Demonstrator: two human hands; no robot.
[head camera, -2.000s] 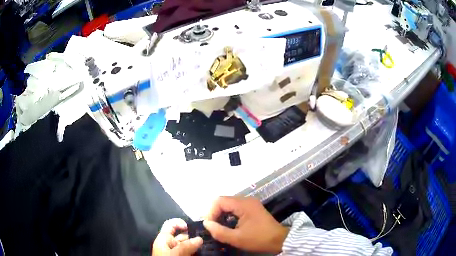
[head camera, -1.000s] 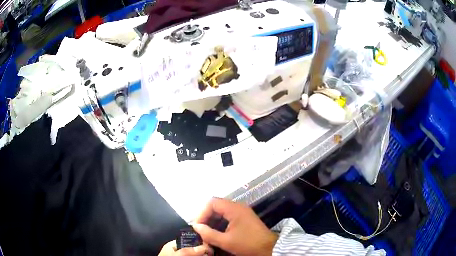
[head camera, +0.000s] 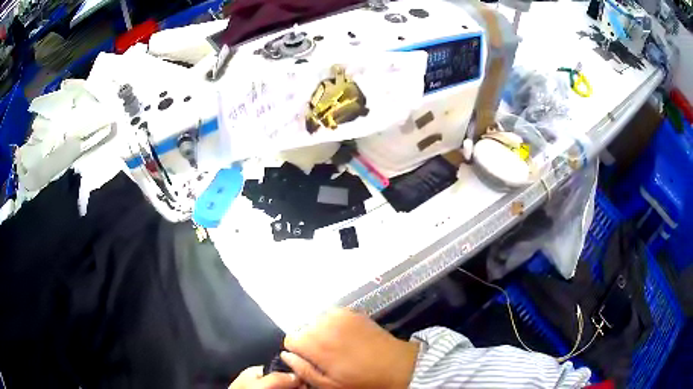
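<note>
My right hand (head camera: 346, 351) is at the bottom centre, fingers curled down over a small black piece (head camera: 278, 364), mostly hidden. My left hand (head camera: 261, 378) is cut off by the bottom edge, its fingers at the same piece. Black labels (head camera: 304, 199) lie piled under the sewing machine (head camera: 395, 156), with one single label (head camera: 349, 238) apart in front and a flat stack (head camera: 419, 185) to the right. A large black cloth (head camera: 99, 281) covers the left side, left of the needle area. A blue rounded piece (head camera: 219, 199) lies beside the needle area.
A measuring tape (head camera: 425, 268) runs along the table's front edge. A round pale dish (head camera: 501, 161), yellow-handled snips (head camera: 581, 83) and a clear bag (head camera: 566, 228) are at the right. Blue crates (head camera: 661, 292) stand below. Cream cut pieces (head camera: 64, 125) lie behind left.
The printed face of the black piece, visible a second ago, is now hidden. My right hand has turned over and closed around it. The view has shifted slightly.
</note>
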